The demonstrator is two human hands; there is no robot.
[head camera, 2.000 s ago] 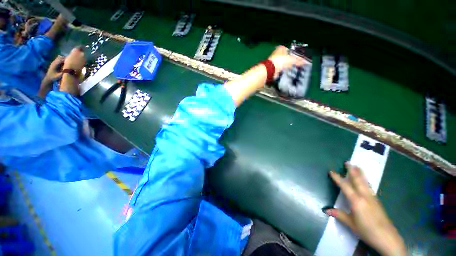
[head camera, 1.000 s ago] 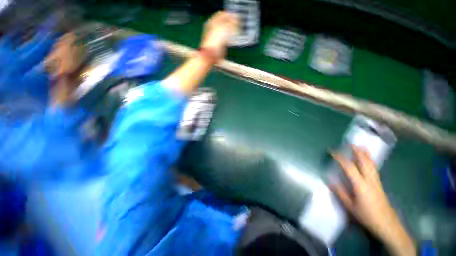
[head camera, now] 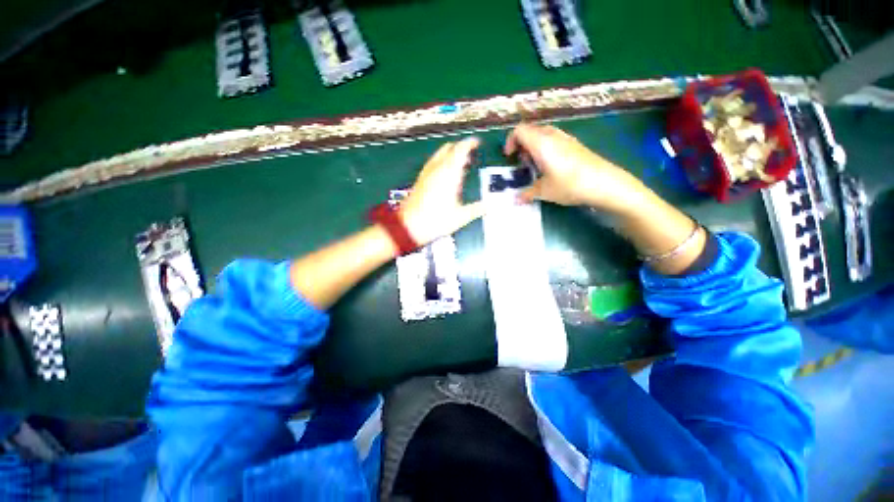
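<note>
The white sticker backing sheet (head camera: pixel 526 284) lies lengthwise in front of me, with black stickers at its far end and plain white below. My left hand (head camera: pixel 441 196), with a red wristband, is left of that end, thumb and fingers apart, thumb at the sheet's edge. My right hand (head camera: pixel 573 175) is at the sheet's right far corner, thumb and finger beside the black stickers; whether it pinches one is unclear. A phone mid-frame (head camera: pixel 429 284) lies left of the sheet, its far end partly hidden by my left hand and wrist. Another mid-frame (head camera: pixel 169 279) lies farther left.
A red bin (head camera: pixel 733 137) with tan scraps stands at the right; spare sticker sheets (head camera: pixel 799 230) lie beside it. A green-and-blue item (head camera: pixel 610 302) is near my right forearm. A blue bin (head camera: pixel 14 250) is at the left edge. More frames (head camera: pixel 335 44) lie on the belt beyond the pale edge.
The view has swung right. My left hand has come back from the belt to the sheet. My right hand has moved to the sheet's far end. Mid-frames now lie on the bench left of the sheet.
</note>
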